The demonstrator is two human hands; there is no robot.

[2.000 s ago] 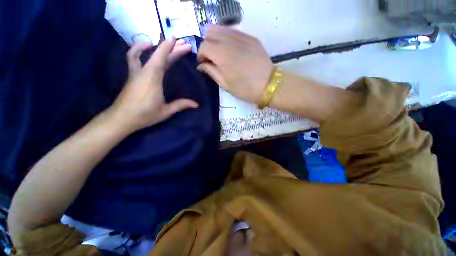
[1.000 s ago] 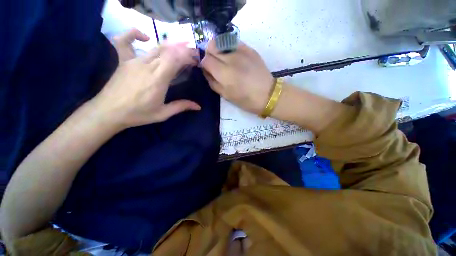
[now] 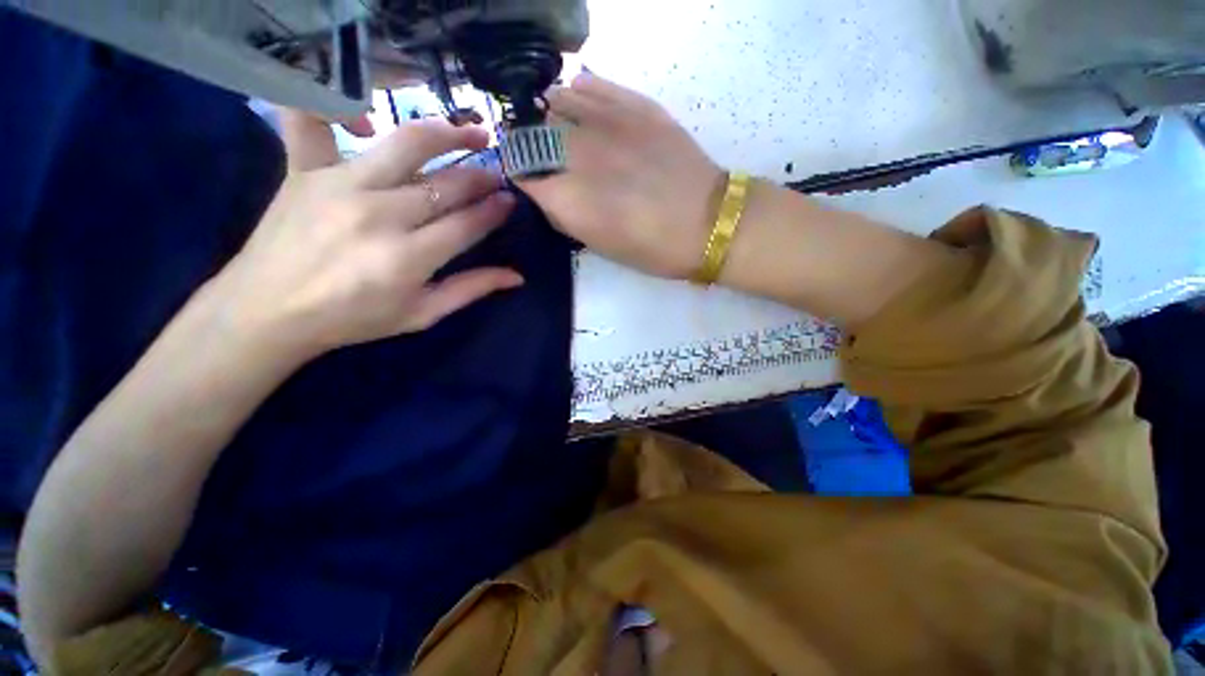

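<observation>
A navy garment panel [image 3: 397, 449] covers the left side and the lap and runs up under the sewing machine head [image 3: 436, 33]. My left hand [image 3: 370, 238] lies flat on the navy cloth, fingers spread towards the needle area. My right hand [image 3: 615, 178] is bent at the cloth's right edge, beside and partly behind the knurled knob [image 3: 534, 149]; its fingertips are partly hidden, so its hold on the cloth cannot be made out. The needle and the stitching spot are mostly hidden by the head and fingers.
The white machine table [image 3: 661, 317] has a chipped dark seam and a printed ruler tape [image 3: 714, 354] near its front edge. A shiny green-blue item [image 3: 1077, 153] lies in the slot at right. A grey machine part [image 3: 1090, 46] stands at upper right. Something blue [image 3: 859, 449] shows below the table.
The machine head and knob have come into view and sit further left and lower. My left hand has flattened and its fingers lie more spread. My right hand stays at the cloth's edge.
</observation>
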